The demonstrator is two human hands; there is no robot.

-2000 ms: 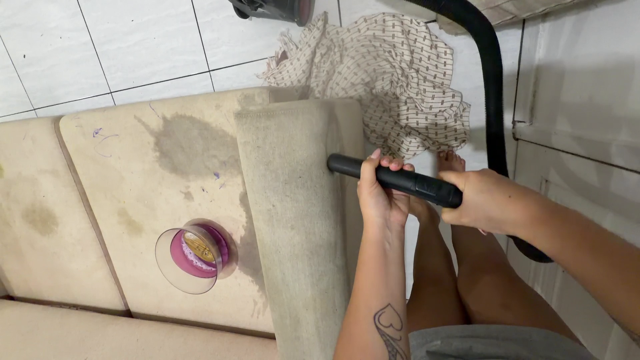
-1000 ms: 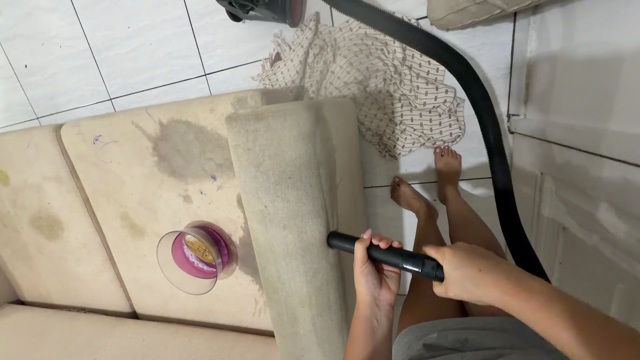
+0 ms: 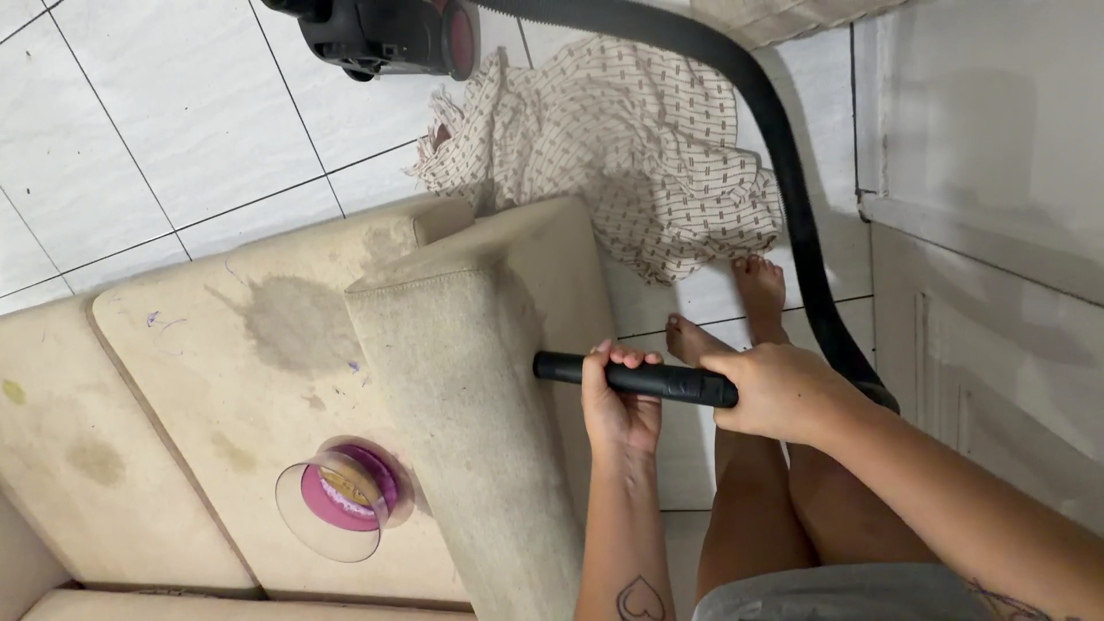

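Observation:
A black vacuum cleaner wand (image 3: 673, 382) lies across the view, its tip close to the outer side of the sofa's armrest (image 3: 457, 388). My left hand (image 3: 623, 401) is wrapped around its middle from below. Around the rear end, near the hose, my right hand (image 3: 772, 392) is closed. From there the ribbed black hose (image 3: 798, 198) curves up and leftward toward the black vacuum cleaner body (image 3: 379, 39) on the floor. Whether the wand's tip touches the fabric cannot be told.
On the stained beige sofa seat (image 3: 285, 414) stands a clear bowl (image 3: 332, 504) with pink liquid and a yellowish thing inside. A patterned cloth (image 3: 621, 147) lies crumpled on the tiled floor (image 3: 172, 112) by my feet. A pale door (image 3: 992, 345) is at the right.
The wand and both hands have moved a little lower along the armrest's side since two seconds ago. My feet, partly hidden by the hands then, now show more fully.

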